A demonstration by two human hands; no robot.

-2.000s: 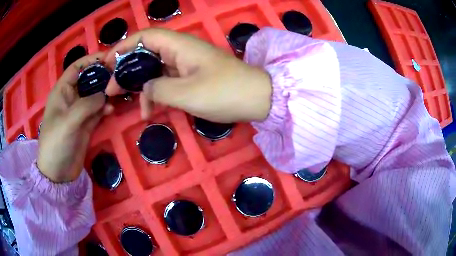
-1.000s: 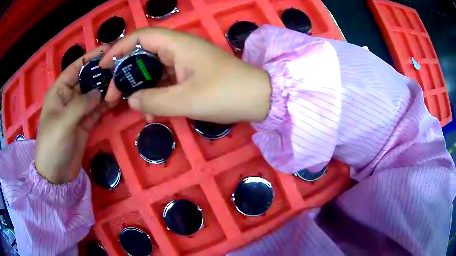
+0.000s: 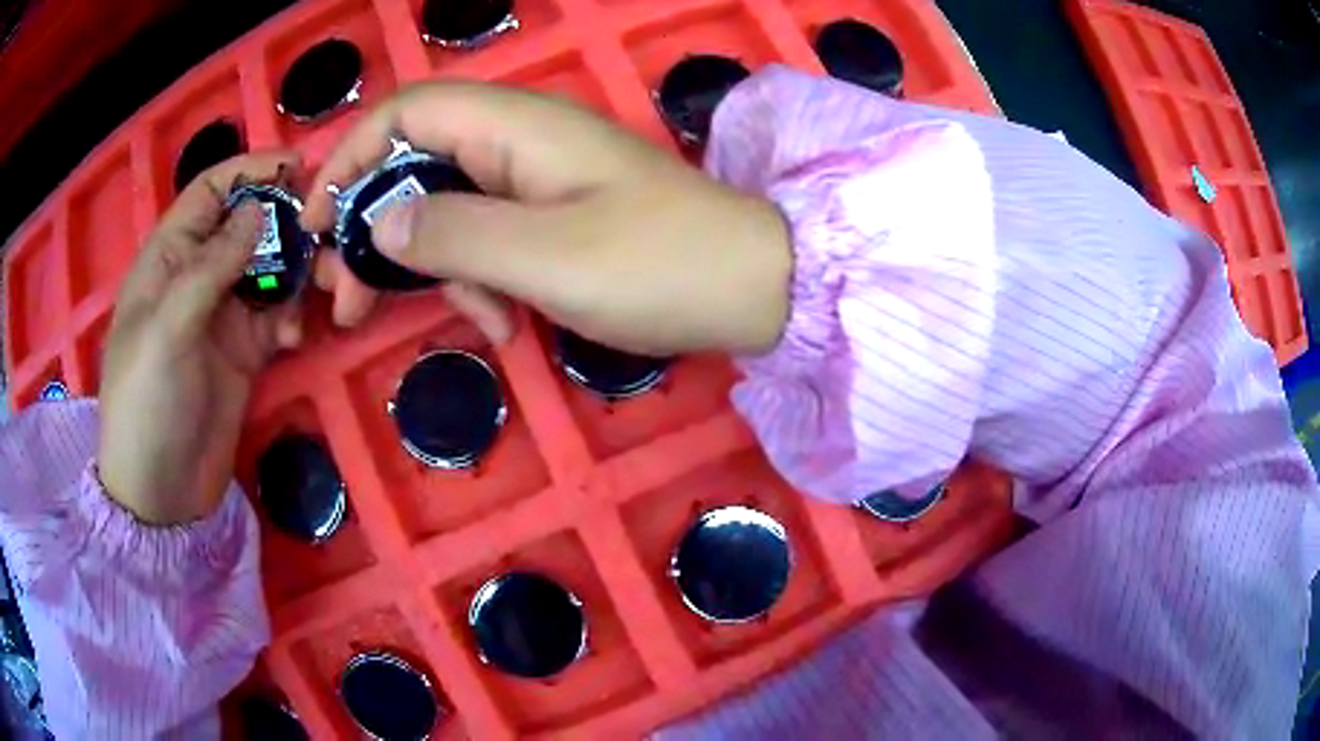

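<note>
My left hand (image 3: 181, 319) holds a round smartwatch (image 3: 274, 246) upright by its rim. Its lit display shows a white QR code with a green block below, and my thumb lies over the glass. My right hand (image 3: 543, 217) holds a second round smartwatch (image 3: 368, 246), close beside the first. Its display shows a white code, partly hidden by my thumb. Both watches are above the large red-orange compartment tray (image 3: 586, 500). Round smartwatches with dark glass lie in many of its pockets, such as one (image 3: 449, 408) below my hands.
A smaller red-orange tray (image 3: 1242, 196) lies at the upper right on the dark bench, with one small pale item (image 3: 1203, 183) on it. My pink striped sleeves cover parts of the large tray at the right and lower left.
Both displays have gone from dark screens with small text, one with green lines, to white codes. My right thumb has moved onto the glass. The hands have barely moved.
</note>
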